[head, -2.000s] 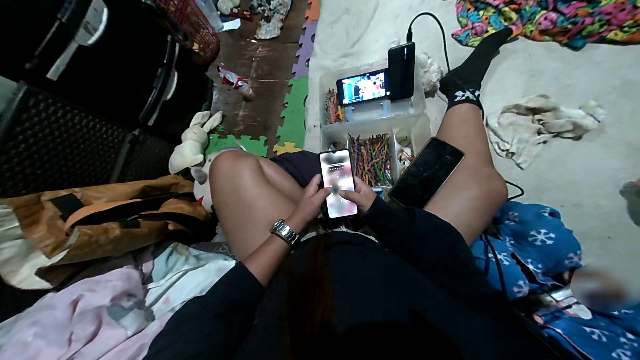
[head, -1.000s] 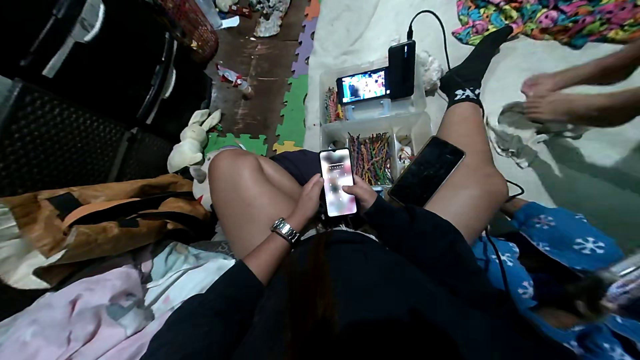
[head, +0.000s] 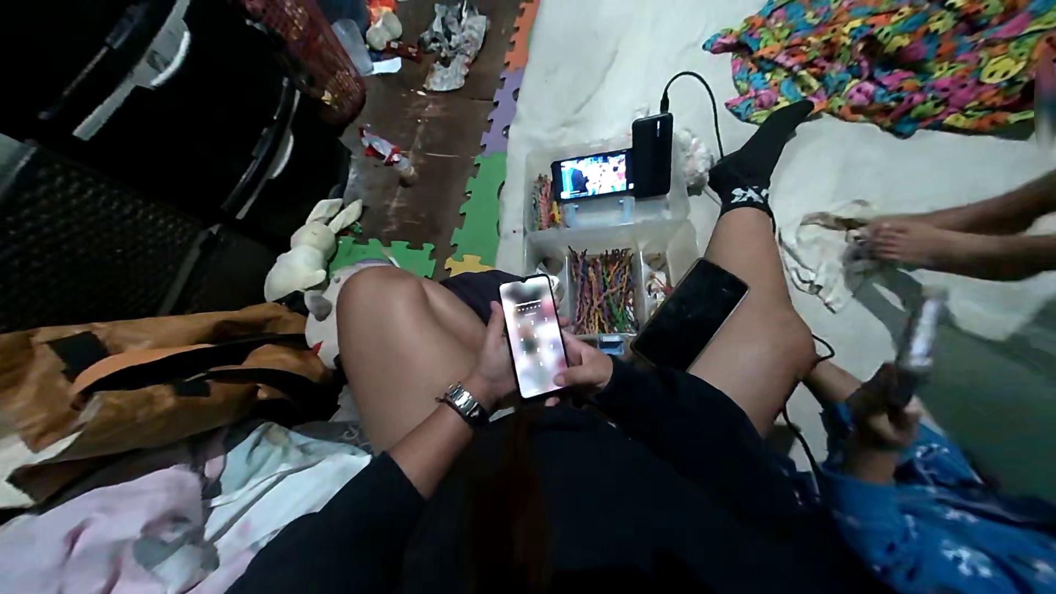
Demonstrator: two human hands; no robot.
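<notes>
Both my hands hold a smartphone (head: 535, 338) upright at the centre, its screen lit with a keypad-like layout. My left hand (head: 495, 355), below a metal wristwatch (head: 464, 404), wraps the phone's left edge. My right hand (head: 584, 365) grips the right edge, with the thumb on the lower screen. Just beyond is an open clear plastic compartment box (head: 561, 239) holding many thin colourful twisted strands (head: 604, 289). A second phone (head: 592, 175) showing a picture leans in the box's lid beside a dark device (head: 652, 155) with a cable. A dark tablet (head: 691, 315) rests against my right thigh.
At the right, another person's feet (head: 912, 241) are by a crumpled white cloth (head: 817, 264); a hand (head: 887, 421) in a blue patterned sleeve holds a blurred object. A brown bag (head: 165, 379), plush rabbit (head: 304, 252) and foam mat edge (head: 480, 206) lie left. Colourful fabric (head: 899, 66) lies at upper right.
The other person's feet, not in view two seconds ago, are now at the right, and that person's hand with the blurred object has come up into view. My hands stay on the phone.
</notes>
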